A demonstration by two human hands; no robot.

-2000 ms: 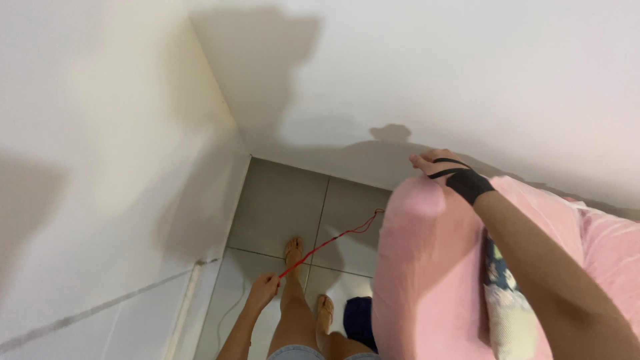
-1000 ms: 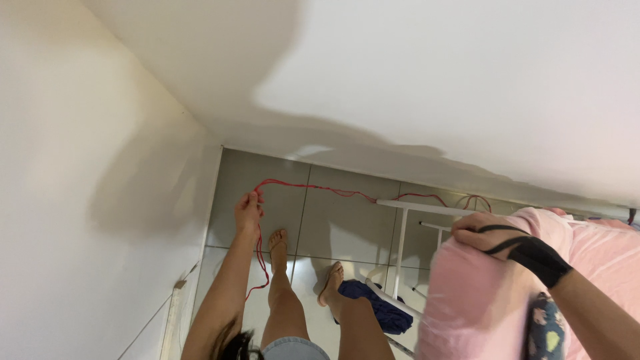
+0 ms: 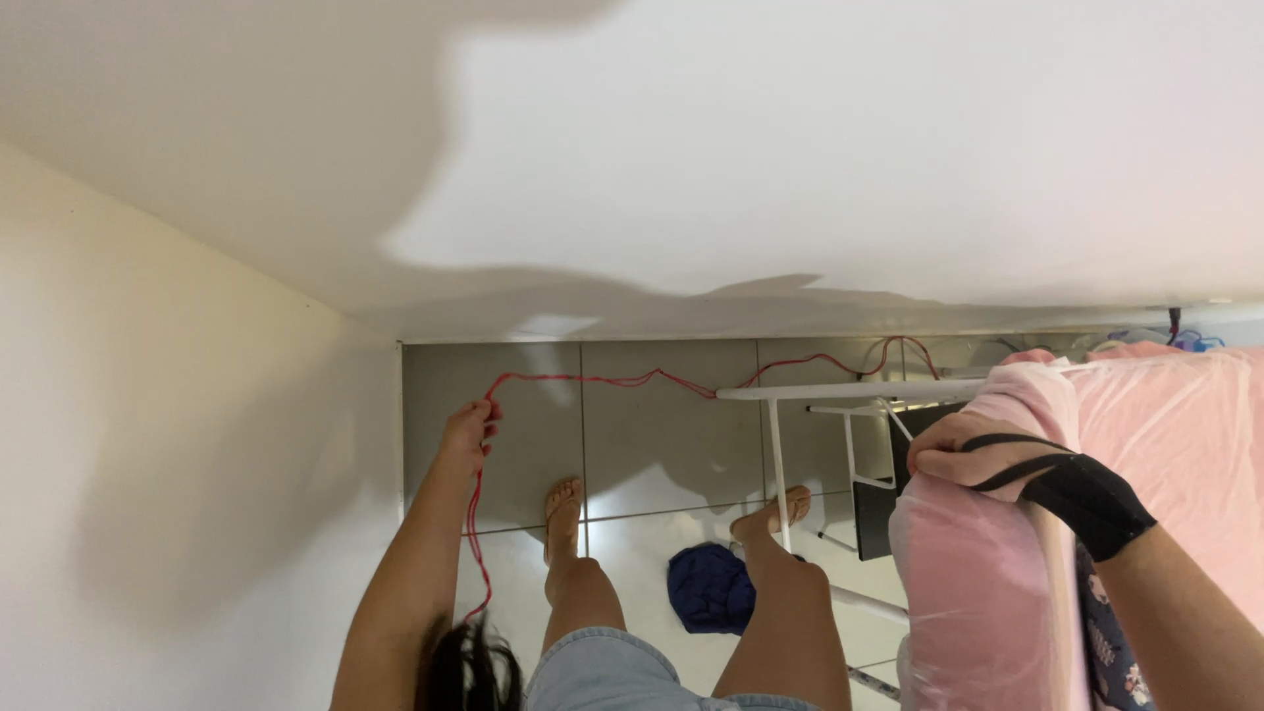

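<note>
A thin red cord (image 3: 602,379) runs from my left hand (image 3: 474,431) along the wall's foot to the end of a white metal frame (image 3: 839,391) and on toward the right. My left hand is closed around this cord, whose other part hangs below it. At the right, my right hand (image 3: 973,454), with a black wrist wrap (image 3: 1091,504), grips the edge of a pink cloth-covered item (image 3: 978,592), which looks like a mattress or pad, under a thin clear or white cover. The fingertips of my right hand are partly hidden.
Dark blue cloth (image 3: 711,590) lies on the tiled floor (image 3: 671,425) between my sandalled feet. Black panels (image 3: 873,518) and white metal legs stand beneath the pink item. White walls (image 3: 839,148) border the floor ahead and at the left. Loose hair hangs at the lower edge.
The pink item and my right hand have shifted right, and the white frame has come into view. My left hand has moved up toward the wall, with the cord still in it.
</note>
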